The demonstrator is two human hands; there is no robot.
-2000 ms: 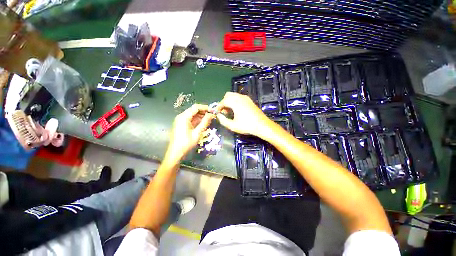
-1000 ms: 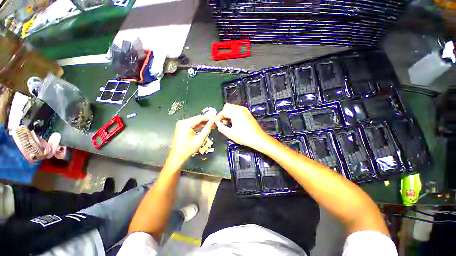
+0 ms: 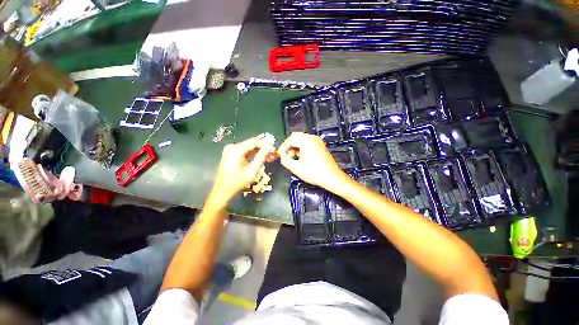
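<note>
My left hand [image 3: 240, 166] and my right hand [image 3: 309, 160] are bare and meet fingertip to fingertip over the green bench, left of the tray. Something tiny and reddish is between the fingertips; what it is cannot be made out. A small white part [image 3: 266, 138] shows just above my left fingertips. A loose heap of small pale parts [image 3: 259, 184] lies below my left hand, partly covered by it. Small dull metal parts [image 3: 222, 132] lie scattered further left. The shiny black blister tray [image 3: 406, 147] lies to the right, and my right forearm crosses its lower left part.
Stacked black trays [image 3: 387, 26] stand at the back, with a red fixture [image 3: 294, 58] beside them. Another red fixture [image 3: 136, 165], a white grid frame [image 3: 143, 112] and a clear bag [image 3: 79, 127] lie left. A green-yellow packet [image 3: 523, 237] is at right. A person's leg [image 3: 149, 251] shows lower left.
The view has shifted slightly. My hands stay together over the bench, with small finger movements. The person at lower left has moved; more dark clothing shows there.
</note>
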